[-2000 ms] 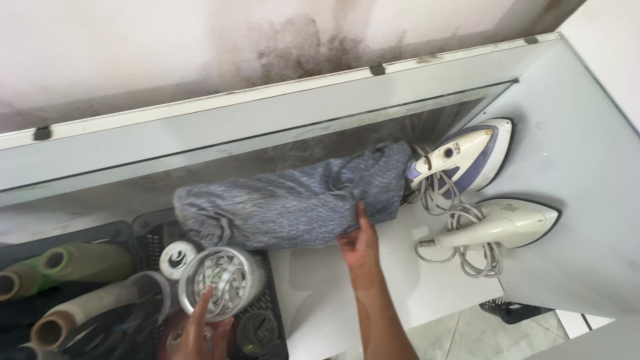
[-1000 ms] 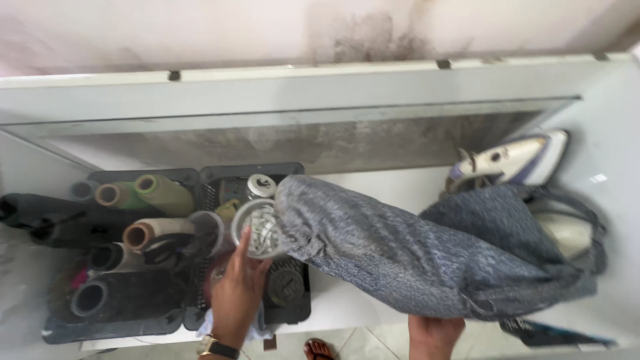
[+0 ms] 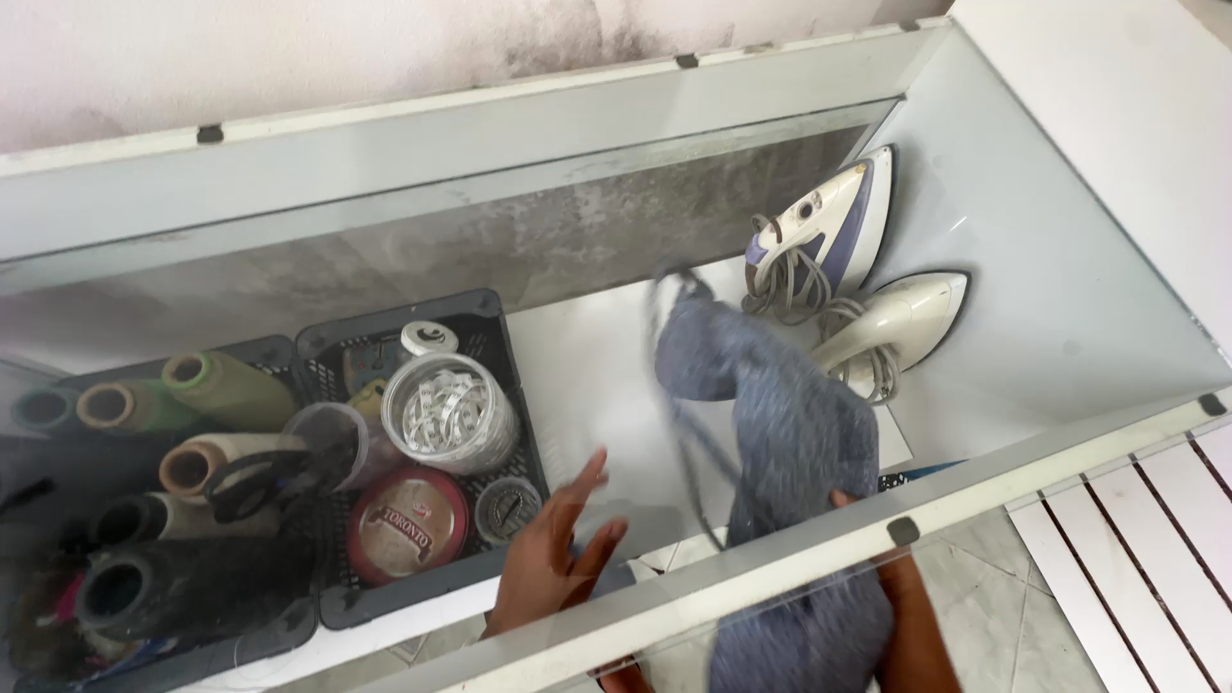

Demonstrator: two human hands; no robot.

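A bundle of blue-grey heathered fabric (image 3: pixel 804 433) with a dangling strap hangs at the near rim of the glass-topped case, blurred by motion. My right hand (image 3: pixel 895 568) grips its right side, with most fingers hidden behind the cloth and the rim. To the left, my left hand (image 3: pixel 563 549) is held with fingers apart and holds nothing. Just beyond it, in a dark plastic basket (image 3: pixel 337 602), stand a clear round jar of white tape-like strips (image 3: pixel 448 414), a round red-rimmed tin (image 3: pixel 407 525) and a small round container (image 3: pixel 507 510).
Two steam irons, one white and purple (image 3: pixel 818 226), one cream (image 3: pixel 905 322), lie at the right with coiled cords. Thread cones (image 3: pixel 226 390) and black-handled scissors (image 3: pixel 255 481) fill the left side. The case's white front rim (image 3: pixel 674 616) crosses before my hands.
The fabric was stretched across the case one second ago; now it hangs bunched over the near rim. My left hand has left the jar of strips. Both irons show again.
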